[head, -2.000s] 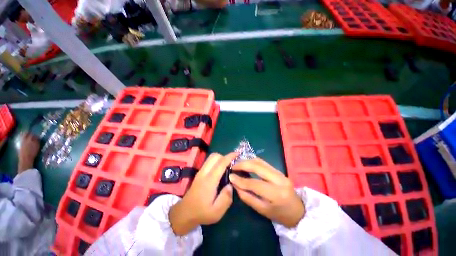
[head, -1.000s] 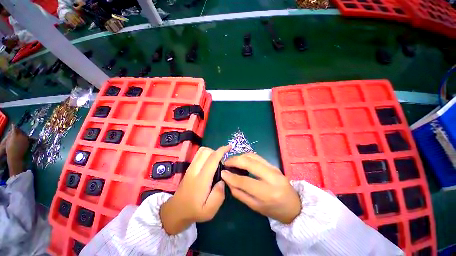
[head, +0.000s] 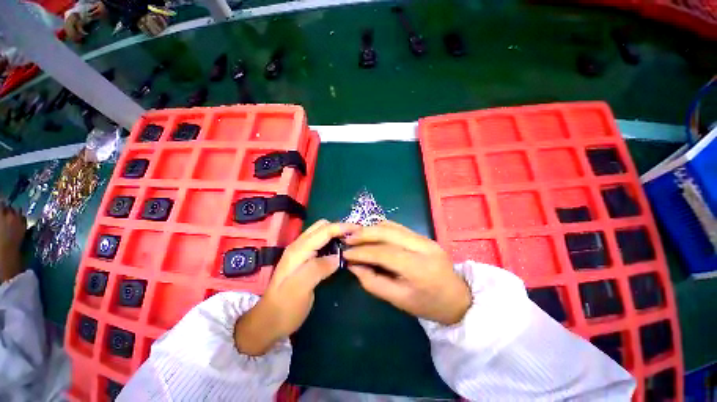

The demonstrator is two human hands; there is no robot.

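Observation:
A small black watch part (head: 340,250) is held between the fingertips of both hands, mostly hidden by the fingers. My left hand (head: 303,271) grips it from the left, and my right hand (head: 405,267) pinches it from the right. Whether a strap or pin is in the fingers cannot be told. The silver pile of spring bars (head: 365,210) lies on the green bench just beyond the fingertips. The red left tray (head: 185,259) holds black watch bodies, some with straps over its right edge. The red right tray (head: 537,257) holds dark flat pieces mostly in its right columns.
A green conveyor (head: 503,71) with scattered black straps runs beyond the white edge strip (head: 365,132). Gold and silver pin piles (head: 71,196) and a clear bag (head: 102,144) lie at the left, near another person's arm. A blue-and-white box (head: 688,204) stands at the right edge.
The view has shifted, so trays and pile appear higher and further left. Both hands stay together on the black part, and its visible portion has turned to show a thin bright edge.

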